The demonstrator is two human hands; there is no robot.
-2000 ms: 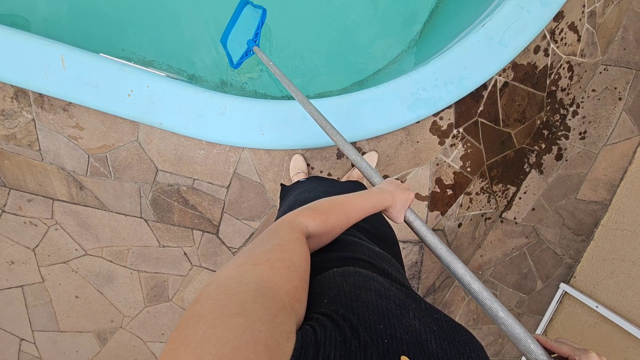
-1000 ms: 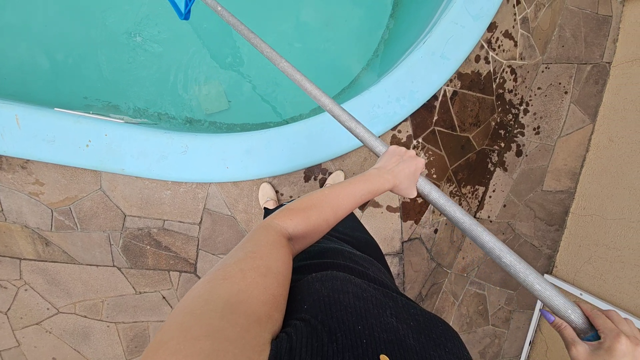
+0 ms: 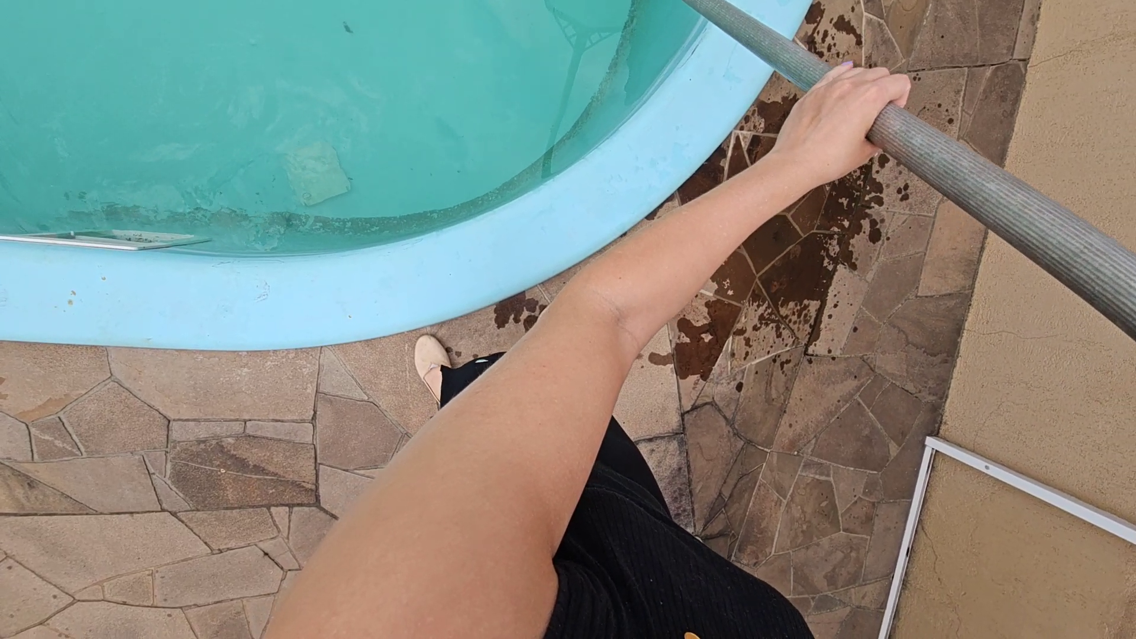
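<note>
My left hand (image 3: 839,120) is closed around a long grey ribbed pole (image 3: 994,191) at the upper right. The pole slants from the top edge, over the pool's light blue rim (image 3: 550,240), down to the right edge of the view. Both its ends lie outside the frame, the blue skimmer frame among them. My left arm reaches across my black clothing. My right hand is out of view. Green-tinted water (image 3: 355,106) fills the pool.
Irregular stone paving (image 3: 213,373) surrounds the pool, with dark wet patches (image 3: 799,275) below my left hand. A beige wall (image 3: 1047,373) and a white metal frame (image 3: 1029,488) stand at the right. A skimmer opening (image 3: 115,239) is in the pool wall at left.
The pole has moved up and to the right with my left hand on it. The blue skimmer frame and my right hand, both seen earlier, have left the view.
</note>
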